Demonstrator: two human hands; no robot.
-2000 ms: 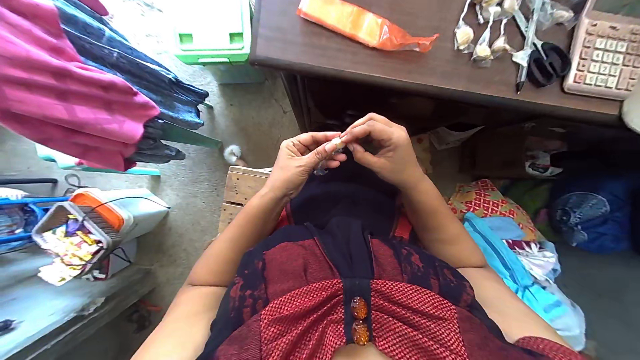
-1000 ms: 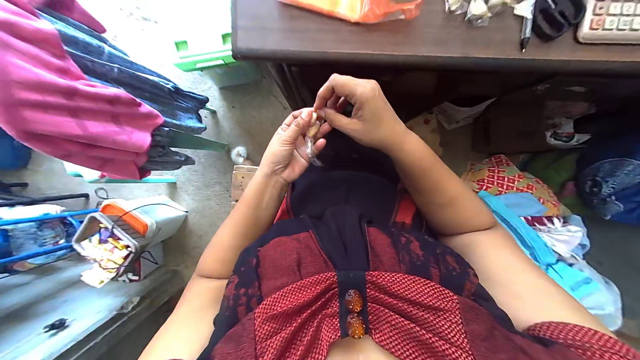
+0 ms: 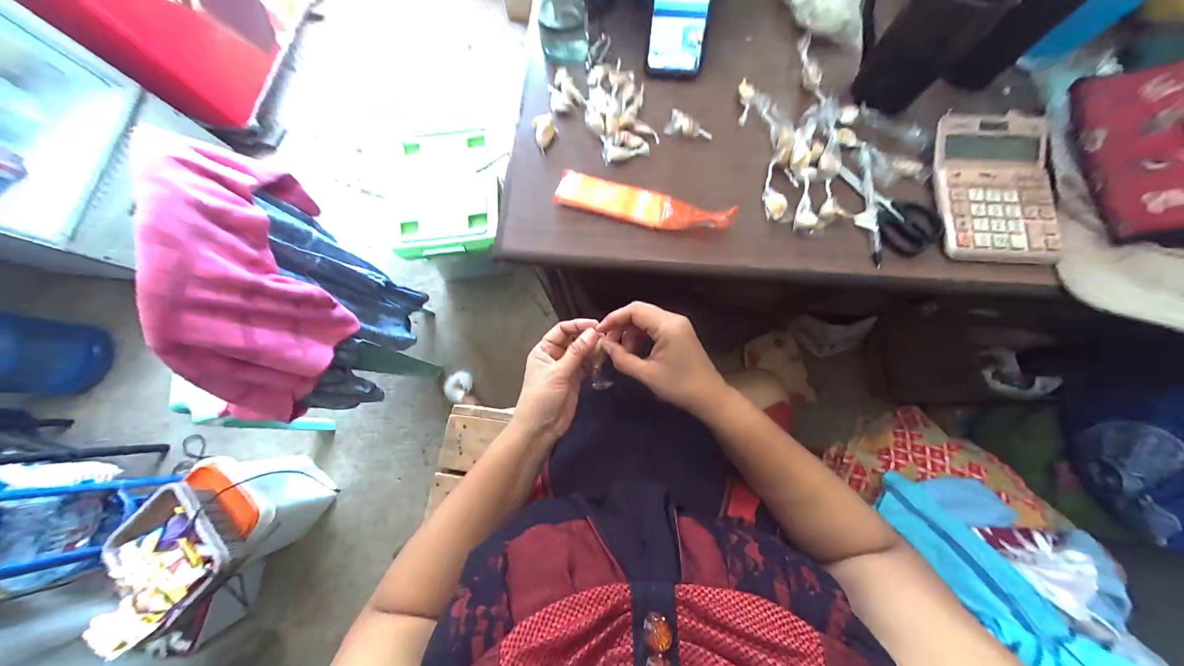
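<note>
Over my lap, my left hand holds a small clear plastic bag with something pale inside, pinched at its top. My right hand pinches the same top, its fingertips meeting those of my left hand. On the brown table beyond lies an orange plastic packet. Behind it sit several small knotted bags of what look like garlic cloves, with another heap of knotted bags to the right. Scissors with black handles and a pen lie by that heap.
A pink calculator, a phone and a glass jar stand or lie on the brown table. Clothes hang at the left above a bin of wrappers. A green-and-white box is beside the table.
The view has shifted to show more of the tabletop. My left fingers, looser around the small bag a second ago, now pinch near its top. My right hand stays at the bag.
</note>
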